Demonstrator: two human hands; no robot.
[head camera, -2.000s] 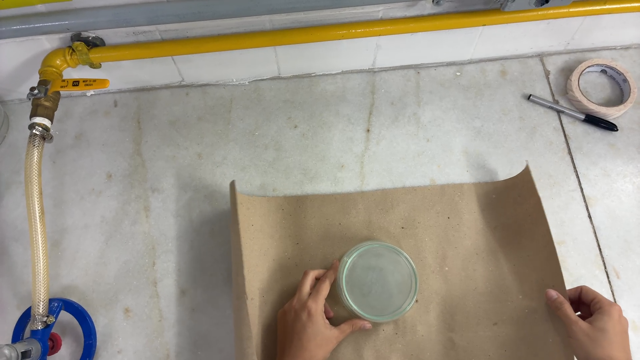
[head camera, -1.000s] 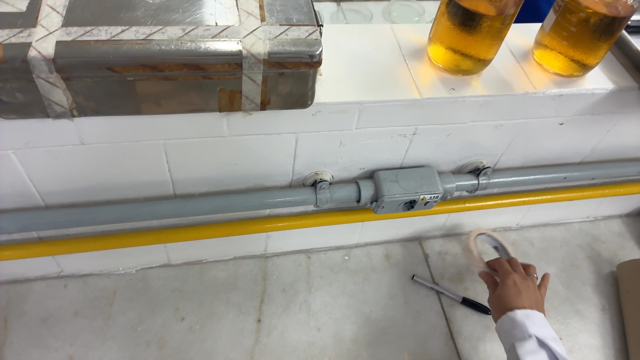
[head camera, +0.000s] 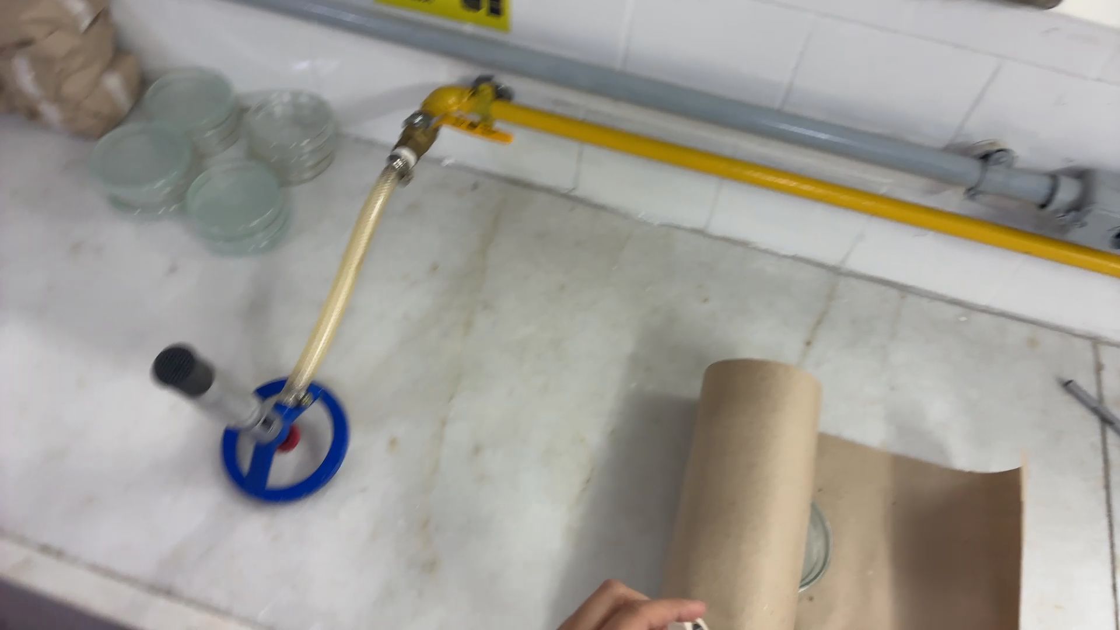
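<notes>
Brown kraft paper (head camera: 927, 534) lies at the lower right, its left part curled into a tall roll or fold. A round glass dish with a clear rim, likely a Petri dish (head camera: 817, 551), rests on the sheet, partly hidden behind the curl. At the bottom edge, my left hand (head camera: 626, 608) shows only its fingers, just left of the curled paper. By its fingertip is a small pale edge with dark marks, too cut off to name; whether the hand grips it is unclear. My right hand is out of view.
Stacked glass dishes (head camera: 234, 206) stand at the upper left beside brown wrapped bundles (head camera: 66, 66). A Bunsen burner with a blue ring base (head camera: 335, 464) joins a hose (head camera: 346, 271) to the yellow gas pipe (head camera: 752, 171). Part of a pen (head camera: 1089, 404) shows at right.
The view has swung far to the left. The paper's left part, spread out two seconds ago, now curls over part of the dish. My right hand, at the tape roll one second ago, has left view.
</notes>
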